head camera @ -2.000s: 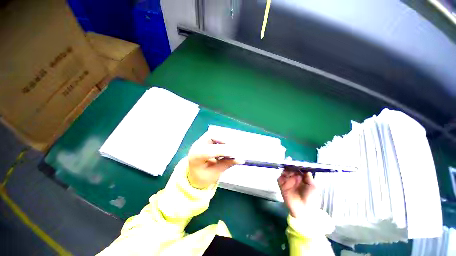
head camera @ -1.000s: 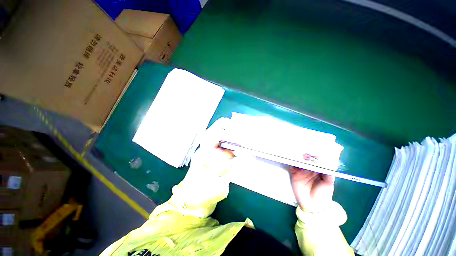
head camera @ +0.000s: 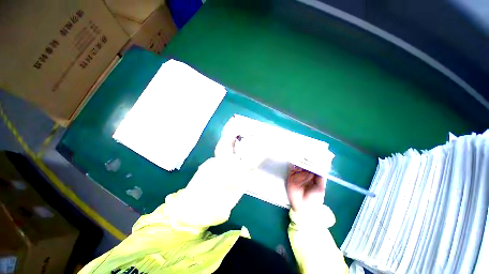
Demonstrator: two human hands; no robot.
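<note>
A thin flat slab, apparently a tablet (head camera: 348, 184), is seen nearly edge-on above a small pile of white sleeves (head camera: 276, 193) on the green bench. Its right end sticks out towards the tall stack. My right hand (head camera: 305, 186) grips its near edge from below, fingers curled. My left hand (head camera: 231, 149) is at its left end, apparently gripping it; glare washes out this hand and much of the slab. Whether film lies on the slab cannot be told.
A low stack of white sleeves (head camera: 170, 113) lies on the bench (head camera: 126, 176) at left. A tall stack of white sleeves (head camera: 423, 206) stands at right. The green conveyor belt (head camera: 300, 69) runs behind. Cardboard cartons (head camera: 64, 59) stand at the left end; another brown carton (head camera: 40, 230) is lower left.
The slab has tilted from nearly level to sloping down to the right, and its face now shows white instead of a dark edge. Both hands keep hold. The camera view has shifted.
</note>
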